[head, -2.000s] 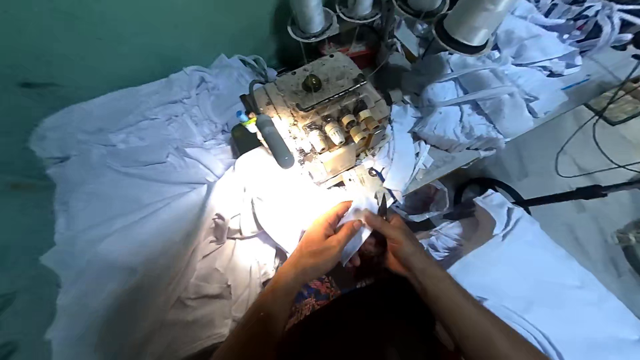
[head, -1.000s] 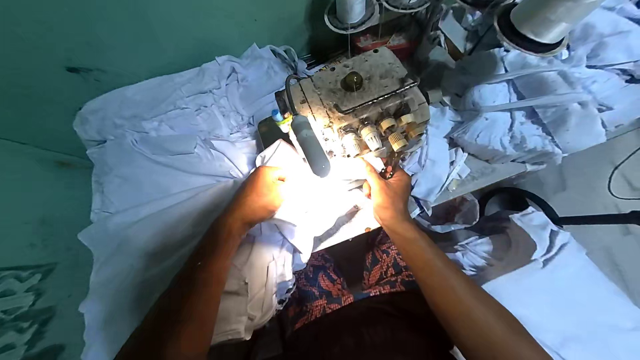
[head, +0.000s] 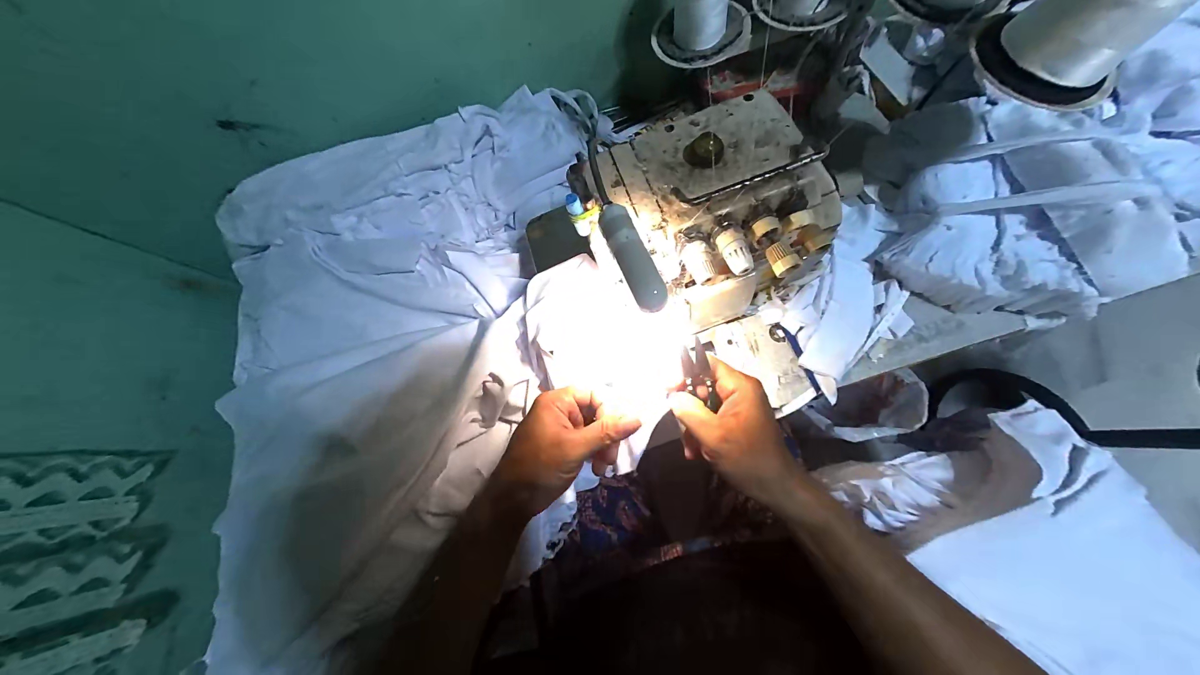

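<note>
My left hand [head: 574, 439] pinches the edge of a white fabric piece [head: 591, 328] below the lamp of an overlock sewing machine [head: 731, 178]. Close by on the right, my right hand [head: 736, 422] holds small thread snips [head: 698, 375], their blades pointing up toward the machine. Whether its fingers also grip the fabric is hard to tell. Glare from the grey lamp [head: 633, 258] washes out much of the cloth and the needle area. The machine's tension knobs [head: 733, 248] stand just above my right hand.
A large heap of white cloth [head: 375, 309] lies on the left against a green wall [head: 112, 141]. White bundles [head: 994, 216] and fabric scraps [head: 844, 309] sit right of the machine. Thread cones [head: 1078, 42] stand behind. More white cloth [head: 1078, 553] lies at lower right, near a black curved tube [head: 1012, 380].
My left hand has come down and closer to my right hand than one second ago. The snips now show clearly in my right hand. The view has shifted.
</note>
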